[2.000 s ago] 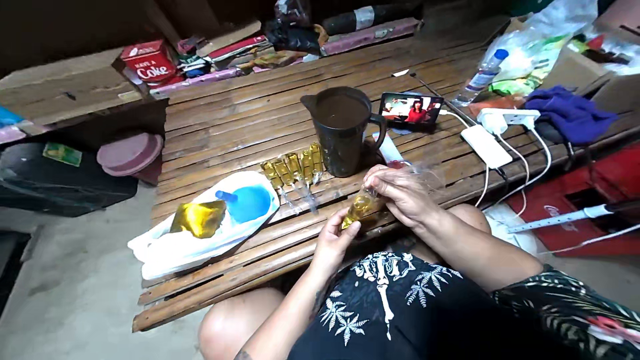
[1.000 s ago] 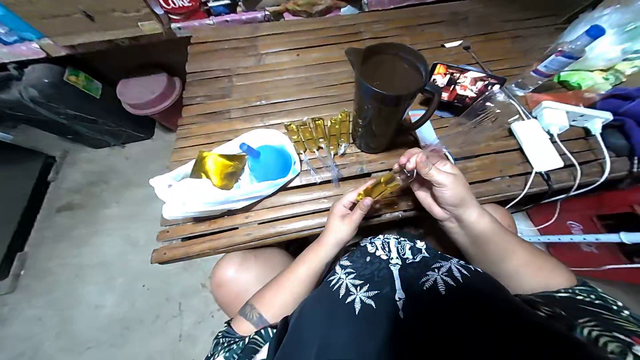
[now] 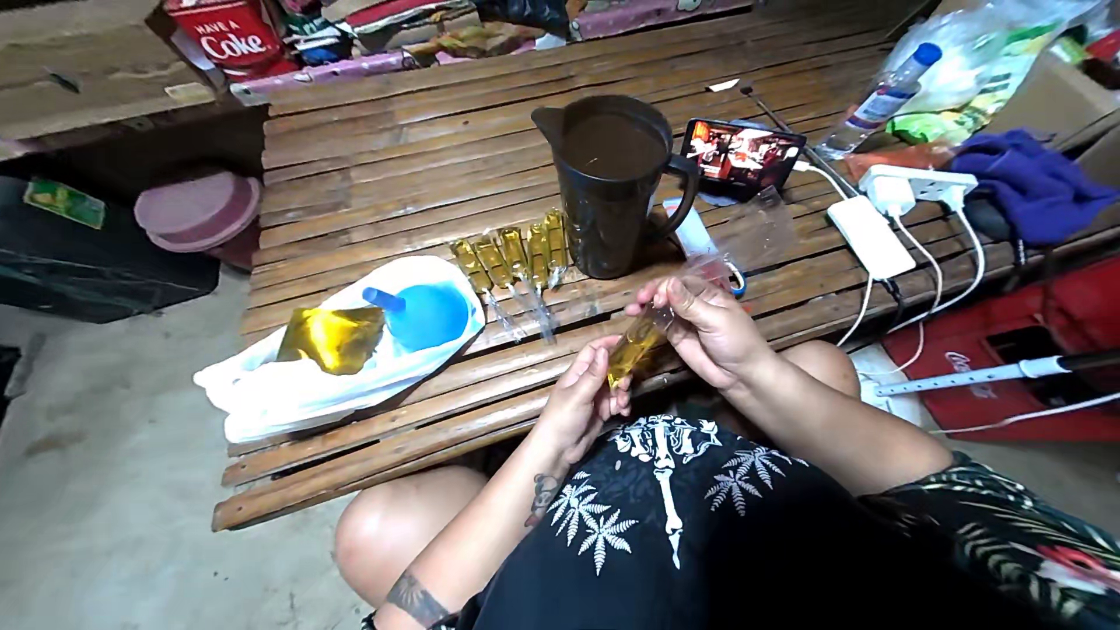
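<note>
Between my hands is a small clear plastic bag of yellow liquid [image 3: 633, 350]. My left hand [image 3: 579, 398] holds its lower, filled part, and my right hand [image 3: 704, 325] pinches its upper end. Several similar filled bags [image 3: 512, 254] lie side by side on the slatted wooden table [image 3: 394, 184], their twisted ends toward me. Right beside them stands a dark pitcher [image 3: 604, 201] with brown-looking contents. At the left, a white plastic bag [image 3: 324, 407] lies under a blue funnel [image 3: 429, 317] and a larger bag of yellow liquid [image 3: 334, 339].
A lit phone [image 3: 742, 157] leans behind the pitcher's handle. To the right are a white power bank [image 3: 871, 236], a power strip [image 3: 919, 184] with cables, a purple cloth [image 3: 1032, 184] and a plastic bottle [image 3: 884, 101]. A red container [image 3: 229, 39] stands at the back left.
The view has shifted, bringing the table's left side and the floor more into sight. Both hands stay on the small bag, which now shows more upright between them than one second ago.
</note>
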